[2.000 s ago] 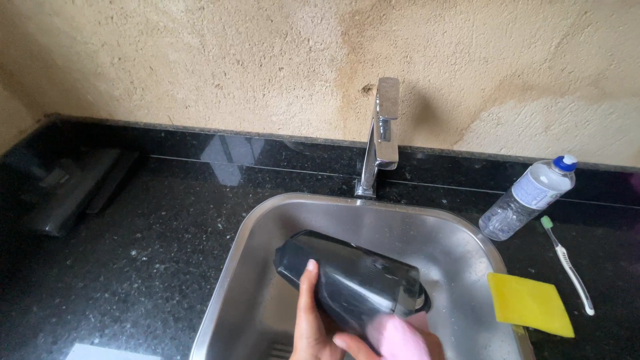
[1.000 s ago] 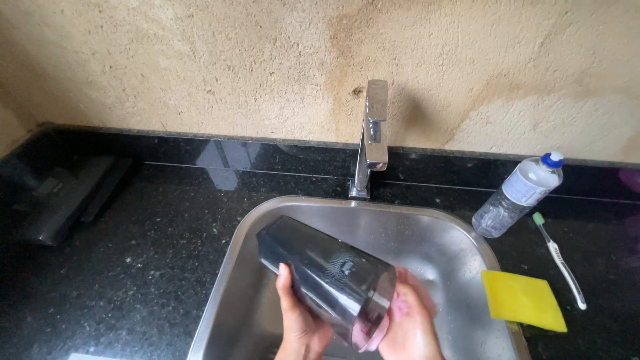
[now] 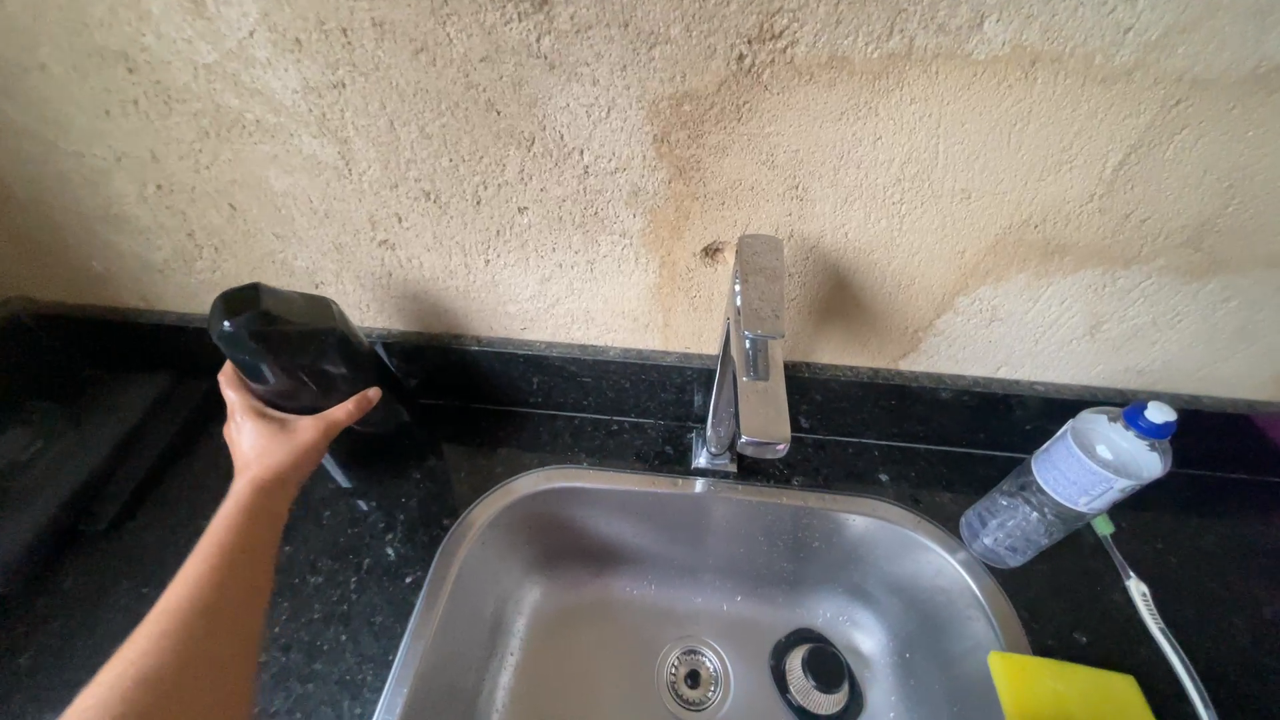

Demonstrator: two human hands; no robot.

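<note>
My left hand grips a dark, glossy, faceted container over the black granite counter, left of the sink. Its thumb is on the right side and its fingers wrap around the left. Whether the container touches the counter cannot be told. My right hand is out of view. In the stainless steel sink, a round black part with a pleated pale filter lies to the right of the drain strainer.
A chrome faucet rises behind the sink. To the right are a clear plastic bottle with a blue cap, a toothbrush and a yellow sponge cloth. A rough plaster wall stands behind the counter.
My left hand has carried the dark container out of the sink to the left, over the counter. My right hand has left the view. The filter part now shows in the sink.
</note>
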